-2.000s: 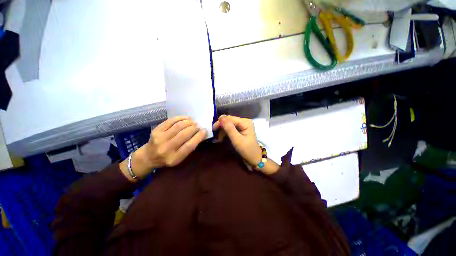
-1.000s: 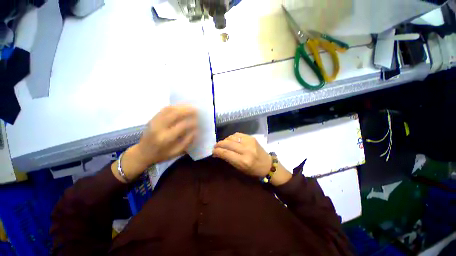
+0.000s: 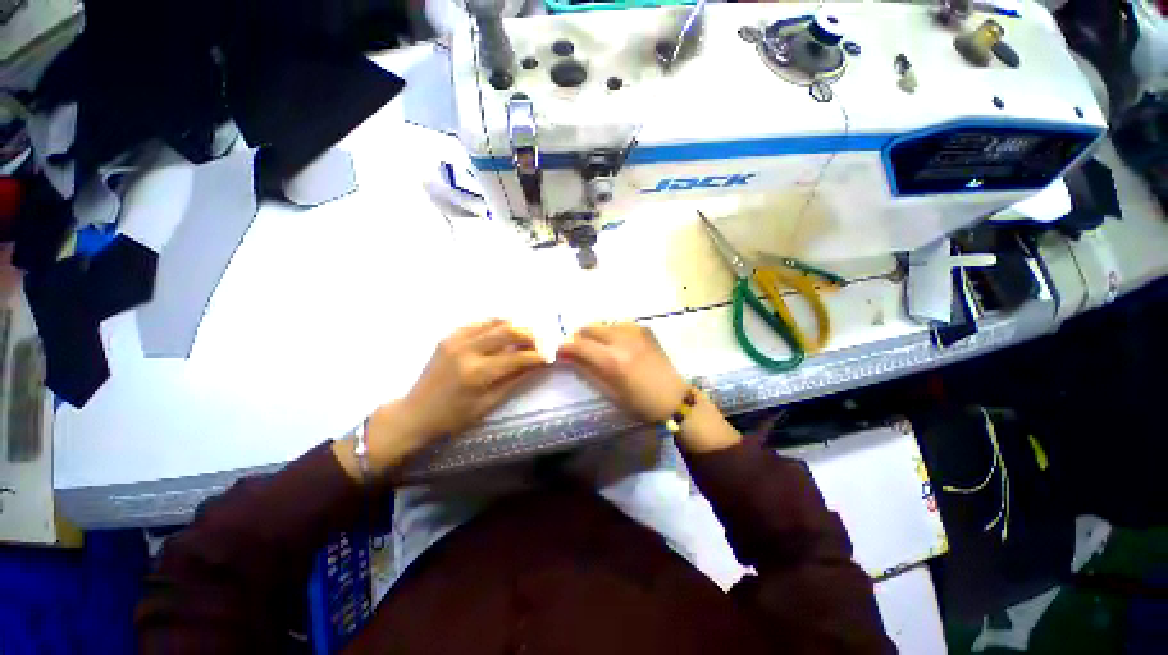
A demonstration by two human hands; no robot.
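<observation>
My left hand (image 3: 477, 371) and my right hand (image 3: 628, 367) meet near the table's front edge, below the needle area. Their fingertips pinch the end of a white-backed panel (image 3: 544, 307), which runs up toward the presser foot (image 3: 548, 234). The panel is hard to tell from the bright white table. The white sewing machine (image 3: 769, 154) with a blue stripe and "JACK" lettering stands behind. Scissors with green and yellow handles (image 3: 776, 307) lie right of the needle, with another tool overlapping them.
The white table (image 3: 308, 397) has a measuring scale (image 3: 820, 367) along its front edge. Black and pale grey pieces (image 3: 205, 250) lie at the left, a large black fabric pile (image 3: 295, 90) behind them. Small scraps (image 3: 941, 282) lie at the right. A blue crate (image 3: 343, 576) stands below the table.
The view has lifted and shows the whole machine head. Both hands have moved up onto the table edge, closer to the needle, with fingertips together; the left hand no longer lies flat on the panel.
</observation>
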